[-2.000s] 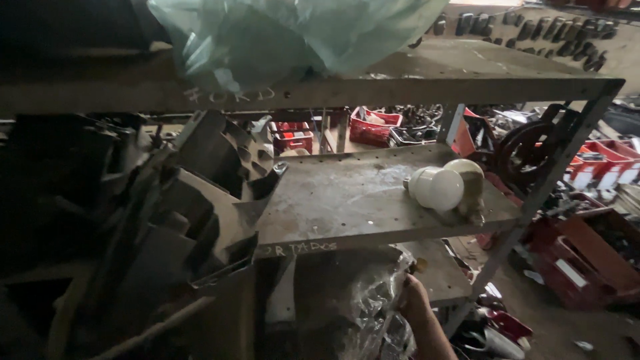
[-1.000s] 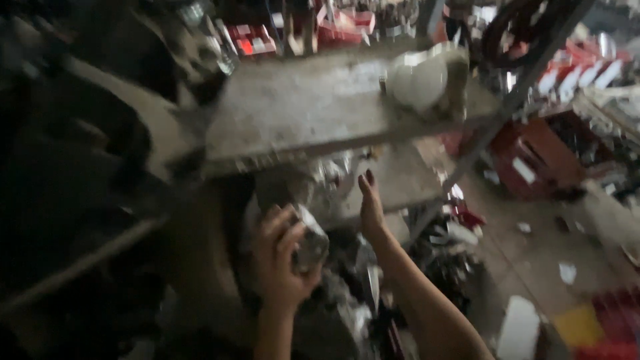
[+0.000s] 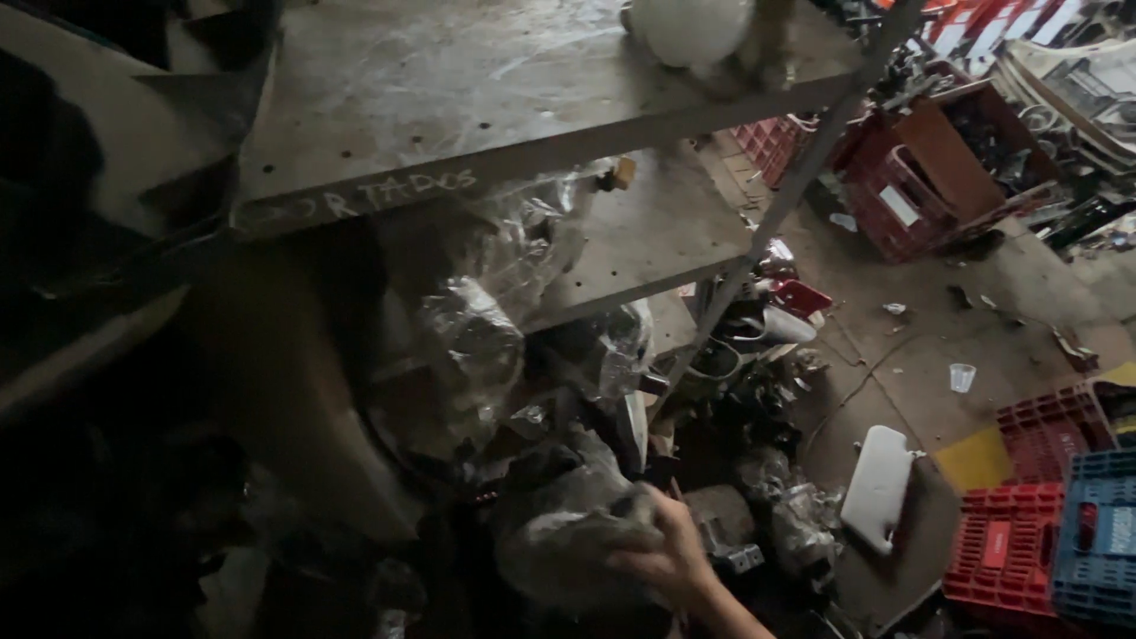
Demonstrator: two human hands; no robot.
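My right hand [image 3: 661, 555] reaches in from the bottom centre, its fingers around the right side of a part wrapped in clear plastic [image 3: 577, 532], low beside the shelving; what the part is cannot be told. My left hand is out of view. Above, crumpled clear plastic wrapping [image 3: 475, 328] hangs at the edge of a lower metal shelf [image 3: 657, 231]. On the metal shelf over it [image 3: 426, 98], whose front edge bears writing, rests a white rounded container [image 3: 692, 27].
A slanting metal post [image 3: 790, 195] stands right of the shelves. On the floor are a dark red crate with parts [image 3: 896, 204], a white sun visor [image 3: 877, 488], a plastic cup [image 3: 961, 377], a red crate [image 3: 1003, 550] and a blue crate [image 3: 1096, 541]. Large dark panels fill the left.
The view has tilted down. A second ago both hands were in view near the lower shelf; now the left is gone and the right is lower, at the wrapped part.
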